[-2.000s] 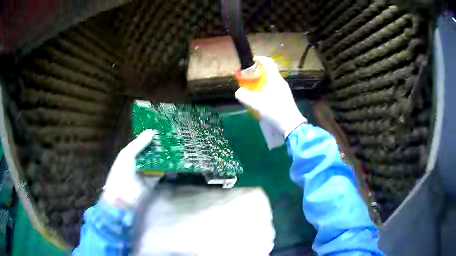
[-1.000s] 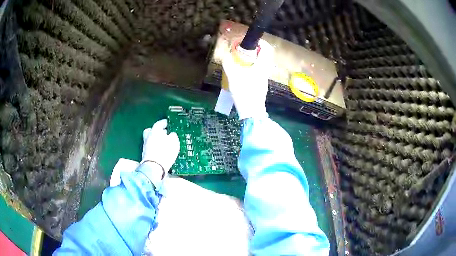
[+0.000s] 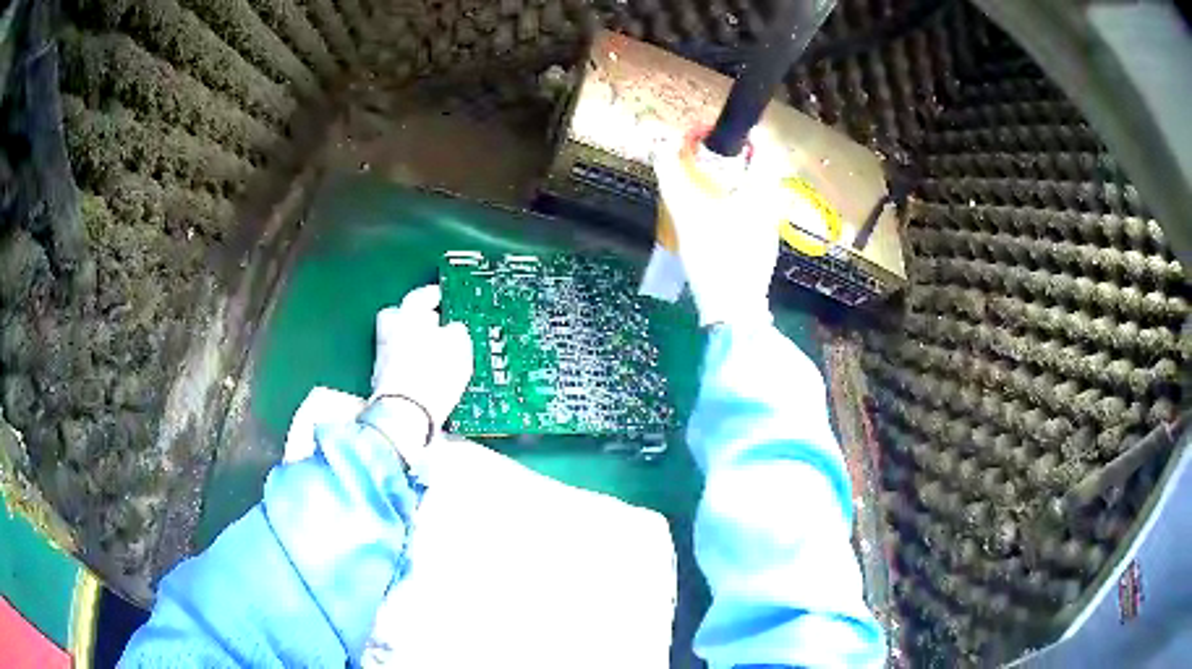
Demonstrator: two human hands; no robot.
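A green circuit board (image 3: pixel 562 346) with rows of small silvery parts is over the green mat in the middle of the booth. My gloved left hand (image 3: pixel 421 356) grips its left edge. My gloved right hand (image 3: pixel 726 235) is closed around the air blow gun (image 3: pixel 664 272), above the board's upper right corner. The gun's flat white tip points down towards the board. Most of its yellow-orange grip is hidden by my glove. A black hose (image 3: pixel 765 79) runs up from it. A large white cloth (image 3: pixel 549 562) lies in front of the board, below my hands.
A worn beige metal box (image 3: pixel 641 98) stands at the back, with a yellow ring (image 3: pixel 808 217) at its front top. Grey-brown egg-crate foam (image 3: pixel 1046 301) lines the booth walls. The pale booth edge (image 3: pixel 1137 72) curves at right. A red mat (image 3: pixel 26 634) shows at lower left, outside.
My right hand and the blow gun have moved right, uncovering the board's right side. My left hand still holds the left edge. Earlier, the board was lifted and tilted; now it is lower and flatter.
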